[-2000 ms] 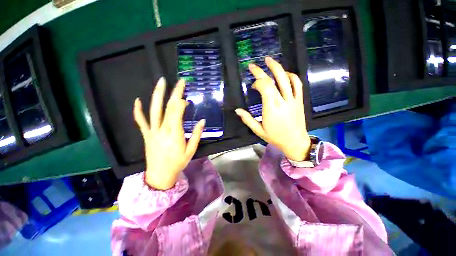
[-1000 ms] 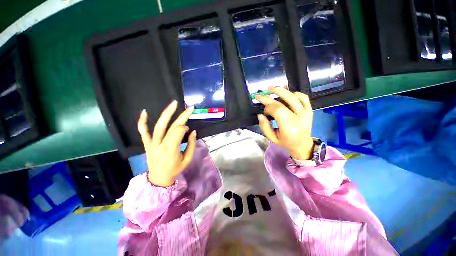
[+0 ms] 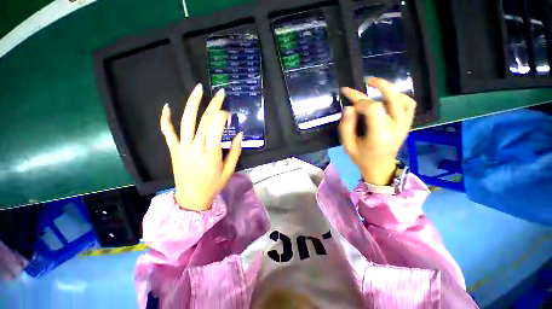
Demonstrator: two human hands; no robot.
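A black foam tray point(image 3: 275, 130) with four pockets lies in front of me. The far-left pocket is bare. A left smartphone point(image 3: 245, 90) and a middle smartphone point(image 3: 305, 66) show dark screens with rows of small text and green blocks. A right smartphone point(image 3: 382, 51) has a dark screen with reflections. My left hand point(image 3: 198, 148) is spread, fingers apart, over the left edge of the left smartphone. My right hand point(image 3: 376, 124) is over the lower part of the right smartphone, fingers bent, holding nothing; it hides that phone's lower end.
A neighbouring tray point(image 3: 481, 51) with dark phones stands at the right on the green bench point(image 3: 54, 114). Below the bench edge are a blue frame point(image 3: 60, 232) at the left, a blue stool point(image 3: 433, 154) and blue cloth point(image 3: 505, 163) at the right.
My right hand has moved right from the middle smartphone to the right one. The left and middle screens changed from plain dark with red and green patches to text lists. My left hand has shifted slightly up.
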